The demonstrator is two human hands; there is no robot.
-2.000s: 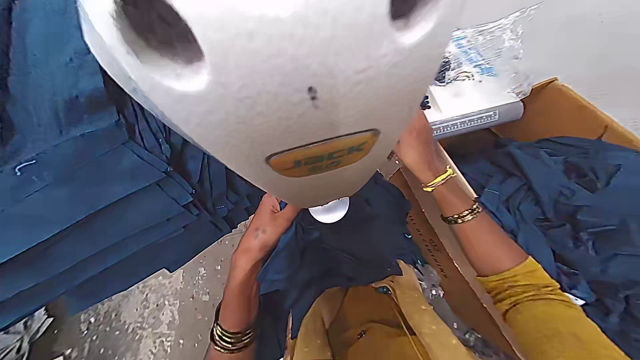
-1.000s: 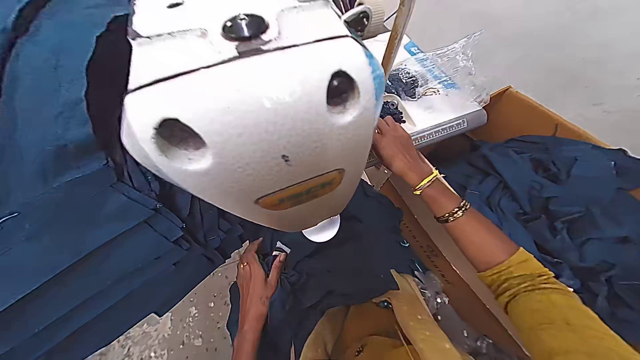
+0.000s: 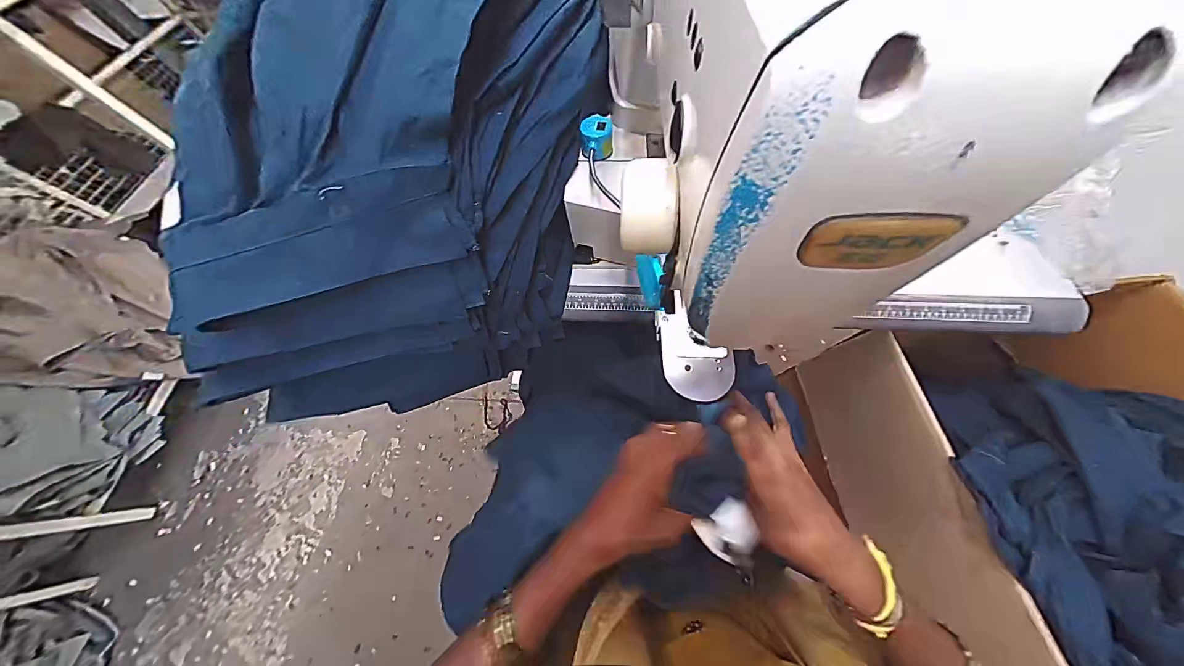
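Note:
A white Jack industrial sewing machine (image 3: 832, 185) fills the upper right, with a rounded white guard (image 3: 698, 370) at its lower end. Just below that guard, my left hand (image 3: 643, 495) and my right hand (image 3: 777, 481) are on a dark blue garment (image 3: 564, 444) that hangs over my lap. Both hands are blurred, and the fingers appear to pinch the cloth. Between them lies a small white piece (image 3: 731, 529), perhaps a label, too blurred to tell.
A stack of dark blue garments (image 3: 324, 268) hangs at the left of the machine. At right stands a cardboard box (image 3: 879, 435) holding blue garments (image 3: 1073, 499). Grey and brown cloths (image 3: 74, 296) lie on a rack at far left.
My right hand has left the machine bed by the small dark items and come down beside my left hand at the garment. The view has swung, showing more of the left side.

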